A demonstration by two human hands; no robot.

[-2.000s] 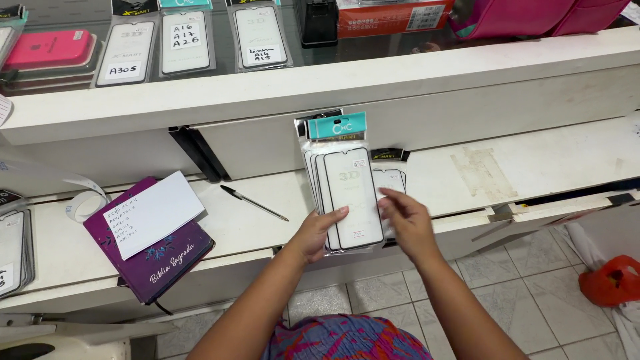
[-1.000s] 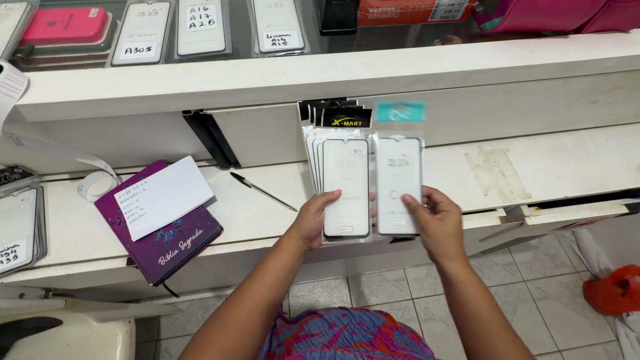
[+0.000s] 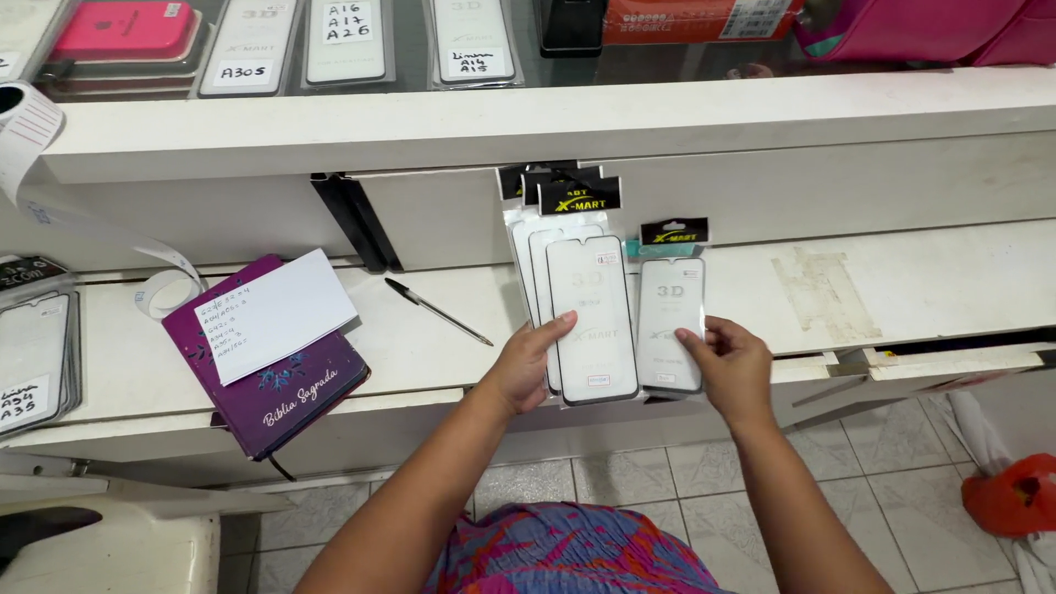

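My left hand (image 3: 532,363) grips a fanned bunch of packaged phone screen protectors (image 3: 592,322) with black header cards, thumb on the front one. Just to its right, my right hand (image 3: 730,363) pinches the lower right edge of another packaged protector (image 3: 671,318); a teal header shows partly behind that one. Left of my hands, a black pen (image 3: 437,310) lies on the white shelf. A sheet of paper with handwriting (image 3: 276,313) rests on a purple book (image 3: 309,400).
Packaged protectors (image 3: 474,41), a pink phone case (image 3: 124,31) and an orange box (image 3: 701,21) stand on the upper counter. More packs (image 3: 33,355) lie at far left, near a curling paper roll (image 3: 169,293). A white plastic chair (image 3: 124,536) is at lower left.
The pack with the teal header, beside the bunch a second ago, is now mostly behind a black-headed pack at my right hand. The bunch in my left hand is more fanned out.
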